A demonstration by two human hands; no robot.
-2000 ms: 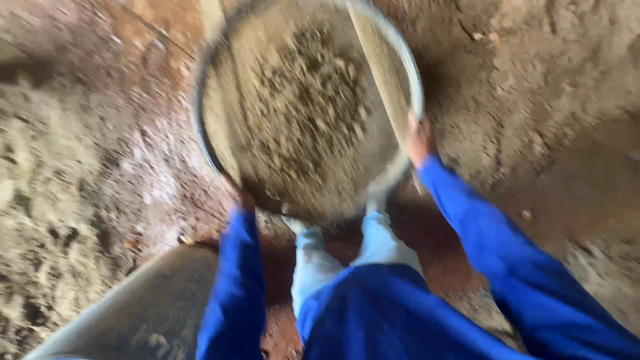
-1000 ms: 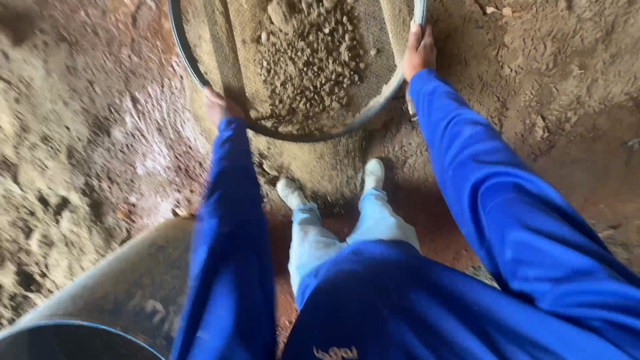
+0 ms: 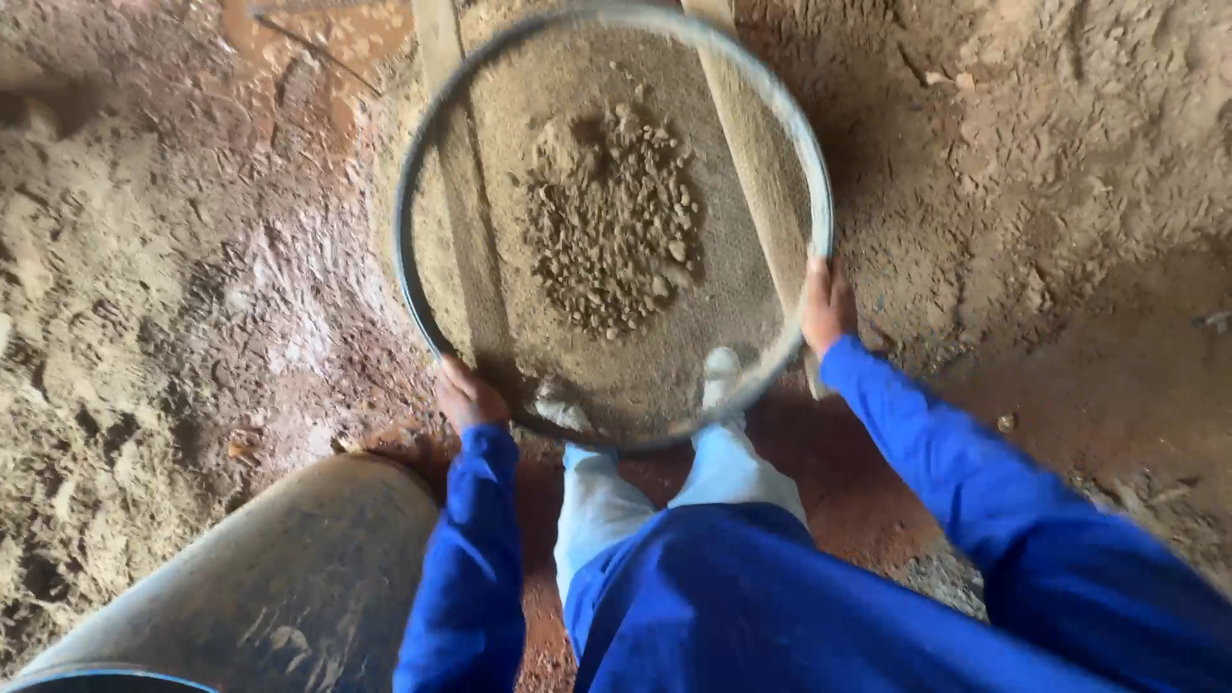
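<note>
A large round sieve (image 3: 413, 279) with a fine mesh spans the upper middle of the view. Small stones and lumps of soil (image 3: 616, 226) lie in a heap on its mesh. My left hand (image 3: 469, 395) grips the rim at the lower left, and my right hand (image 3: 830, 303) grips it at the right. Through the mesh show two wooden boards (image 3: 736, 144) that run beneath the sieve, sandy soil, and my shoes. The fingers under the rim are partly hidden.
A large drum (image 3: 279, 568) lies or leans at the lower left, its blue-edged opening at the frame's bottom. Muddy, uneven ground (image 3: 1039, 192) surrounds my feet. A thin rod (image 3: 318, 53) lies by a reddish puddle (image 3: 361, 29) at the upper left.
The sieve has come back toward my body since one second ago and now hangs over my shoes. Both hands have stayed on its rim throughout.
</note>
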